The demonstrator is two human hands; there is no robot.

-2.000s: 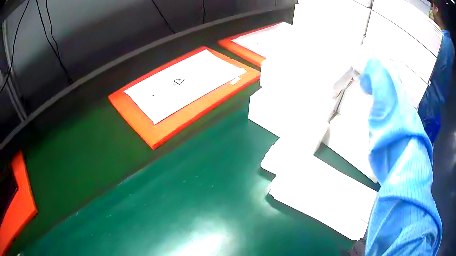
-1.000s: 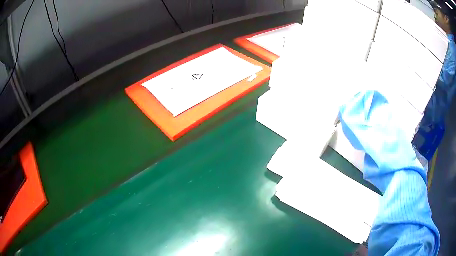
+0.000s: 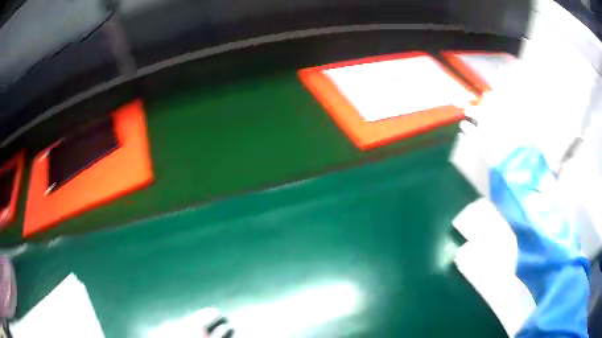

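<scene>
The frame is blurred. My right arm shows at the right edge as a light-blue sleeve point(image 3: 551, 251) reaching over the stack of white pieces point(image 3: 492, 247). Its hand is lost in the white glare, so its fingers and any hold cannot be made out. Tall white blocks point(image 3: 561, 86) stand beyond the stack. A small pale shape with dark marks point(image 3: 218, 325) is cut off by the bottom edge; I cannot tell if it is my left hand. A white sheet point(image 3: 396, 86) lies on an orange pad point(image 3: 369, 136) on the belt.
A black panel point(image 3: 82, 152) lies on another orange pad point(image 3: 132, 165) at the left, with part of a further pad at the edge. White sheets point(image 3: 63, 313) and a pink rounded object point(image 3: 6, 287) are at the lower left. Another covered pad point(image 3: 465, 69) is behind right.
The view has swung left, so the pads and stack sit further right. The left pad's black panel, the lower-left white sheets and the small shape at the bottom now show.
</scene>
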